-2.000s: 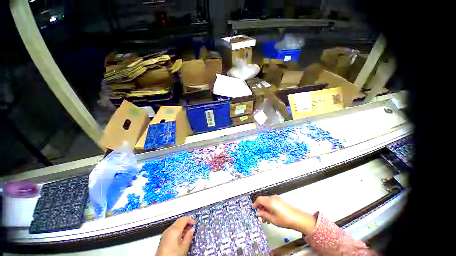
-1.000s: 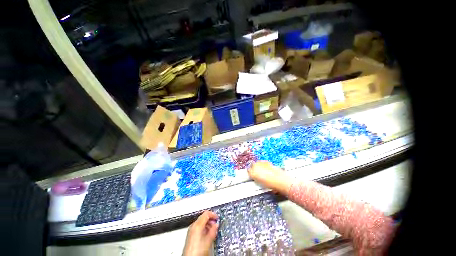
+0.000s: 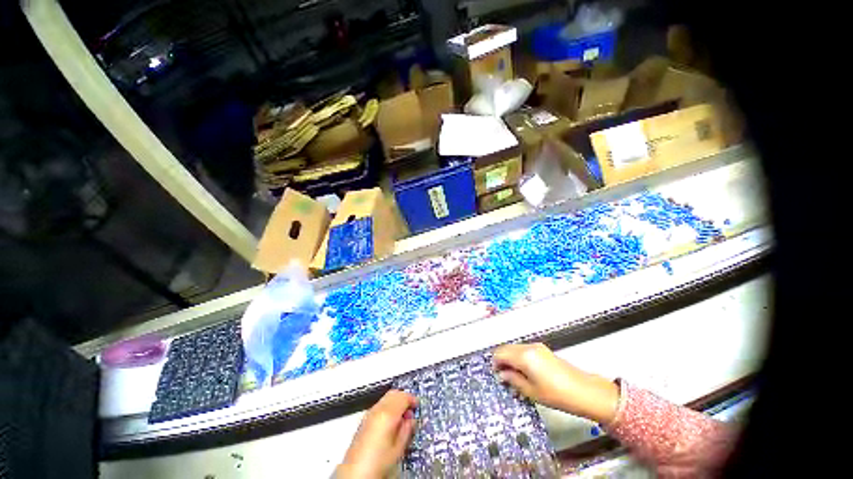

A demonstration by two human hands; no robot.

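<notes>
The circuit board panel (image 3: 472, 426) lies in front of me at the bottom centre, its near edge cut off by the picture. My left hand (image 3: 382, 432) is at its left edge, fingers curled; I cannot tell whether it grips the edge. My right hand (image 3: 538, 374) is over its upper right corner, fingertips pinched together and bent down to the board; any small part between them is too small to see. Beyond the rail, blue components (image 3: 552, 253) lie in a wide loose heap, with a small patch of red components (image 3: 455, 283) amid them.
A clear plastic bag (image 3: 273, 323) with blue contents lies at the heap's left end, beside a dark board (image 3: 198, 372) and a pink-purple roll (image 3: 133, 352). The dark-edged rail (image 3: 327, 417) runs between board and ledge. Behind stand open cardboard boxes (image 3: 292, 230) and a blue bin (image 3: 436, 196).
My right hand has come back from the red patch on the ledge to the board's upper right corner. My left hand has stayed at the board's left edge.
</notes>
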